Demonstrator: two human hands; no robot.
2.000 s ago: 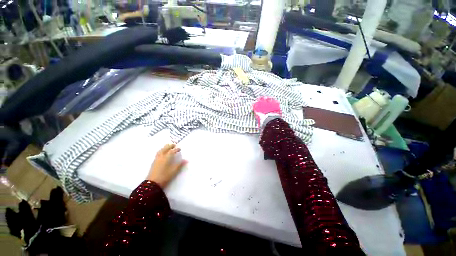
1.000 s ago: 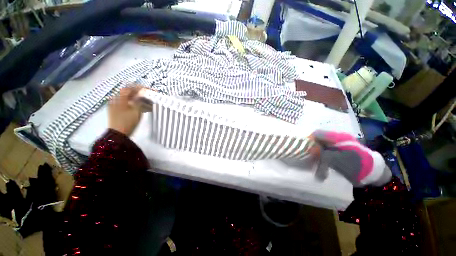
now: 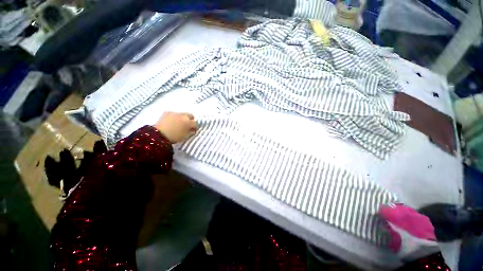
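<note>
A striped band (image 3: 296, 174) lies flat along the near edge of the white ironing table (image 3: 365, 156). My bare left hand (image 3: 177, 127) is closed on its left end. My right hand (image 3: 410, 227), in a pink, white and grey glove, is at its right end; its fingertips are partly hidden, so its hold is unclear. A heap of striped garment pieces (image 3: 296, 79) lies behind the band, with a yellow tag (image 3: 320, 33) on it. A dark shape, probably the iron (image 3: 450, 219), shows beside the glove at the right.
A reddish-brown pad (image 3: 426, 120) lies at the table's right side. A long dark padded tube (image 3: 122, 21) crosses behind the table at the left. Brown cardboard (image 3: 39, 164) with black fabric scraps (image 3: 69, 166) is below left. Pale containers stand at the right edge.
Earlier, both hands were empty over the table, then held the striped band stretched above it. Now the band lies flat on the table. The camera view has shifted and tilted.
</note>
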